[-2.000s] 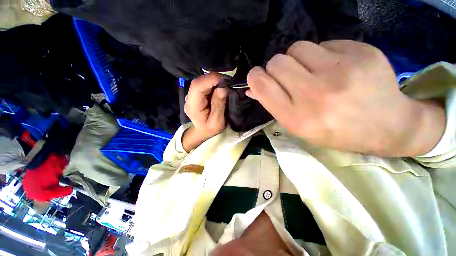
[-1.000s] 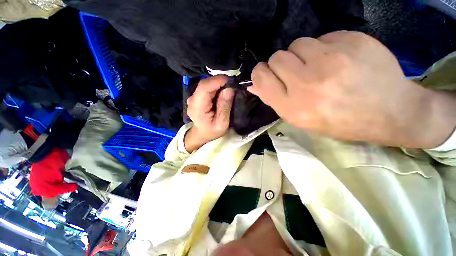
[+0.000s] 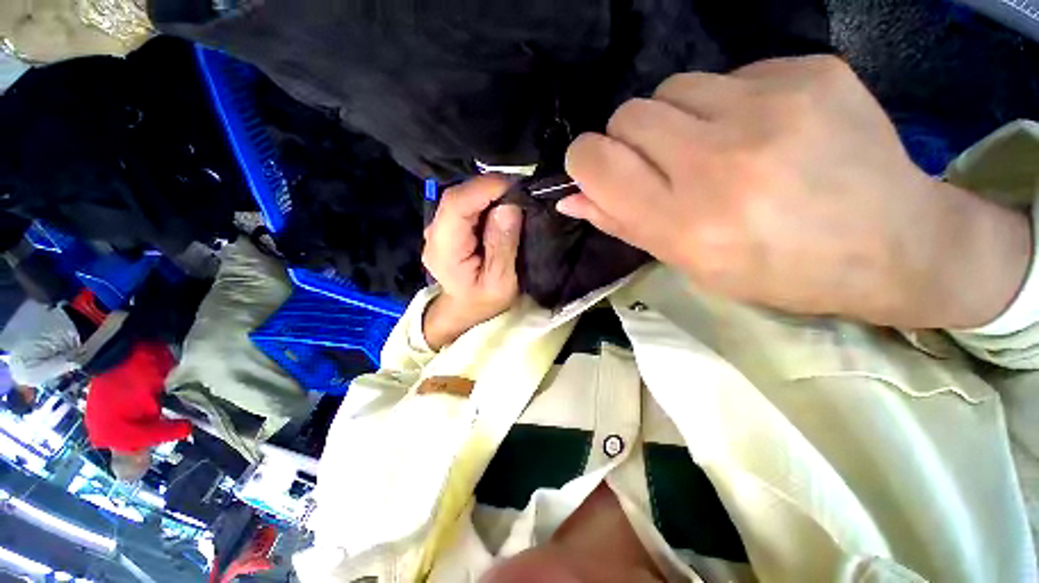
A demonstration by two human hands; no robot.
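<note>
A black garment piece (image 3: pixel 456 85) is bunched over the lap, its near part (image 3: pixel 570 256) close to my chest. My left hand (image 3: pixel 469 245) pinches this near part between thumb and curled fingers. My right hand (image 3: pixel 758 194) is closed, back of the hand up, over the cloth's right side. A thin, shiny, pointed tip, apparently of thread snips (image 3: pixel 551 190), sticks out from its fingertips towards my left fingers and lies over the cloth. The rest of the tool is hidden in the hand. A pale curved strip shows just above my left fingertips.
Blue slatted crates (image 3: pixel 330 327) stand at the left, with dark cloth beside them. Olive-grey cloth (image 3: pixel 234 330) lies beyond. A person in a red top (image 3: pixel 135 399) and bright workshop equipment are at the lower left. A grey ruler-like edge (image 3: pixel 1017 11) is at the top right.
My right hand has moved slightly up, and more of the shiny tip shows than one second ago. My left hand keeps its pinch on the cloth. The background has shifted slightly right.
</note>
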